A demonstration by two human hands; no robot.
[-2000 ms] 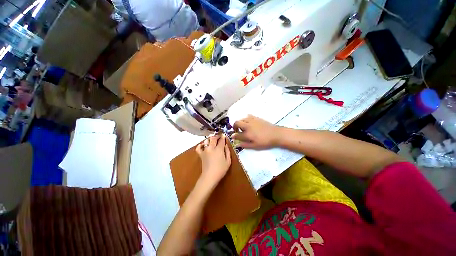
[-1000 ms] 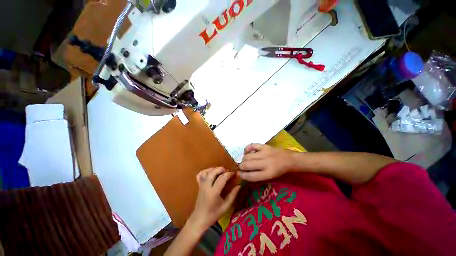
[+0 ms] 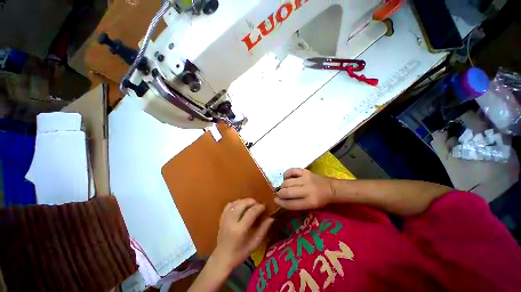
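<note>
A tan-brown panel (image 3: 214, 179) lies flat on the white table, its top corner at the presser foot (image 3: 231, 121) of the sewing machine (image 3: 251, 43). A small white tab (image 3: 215, 133) sits on the panel near that corner. My left hand (image 3: 243, 228) rests on the panel's lower part, fingers bent. My right hand (image 3: 303, 189) holds the panel's lower right edge between thumb and fingers, close to my left hand.
Snips with a red tassel (image 3: 336, 64) lie on the table (image 3: 320, 108). A phone (image 3: 435, 24) is at the far right. White backing pieces (image 3: 60, 162) and a dark brown ridged stack (image 3: 65, 245) are at the left. Bagged white pieces (image 3: 483, 145) are at the right.
Since two seconds ago both hands have moved from the needle down to the panel's lower end, and the white tab has come into view. Since one second ago they have hardly moved.
</note>
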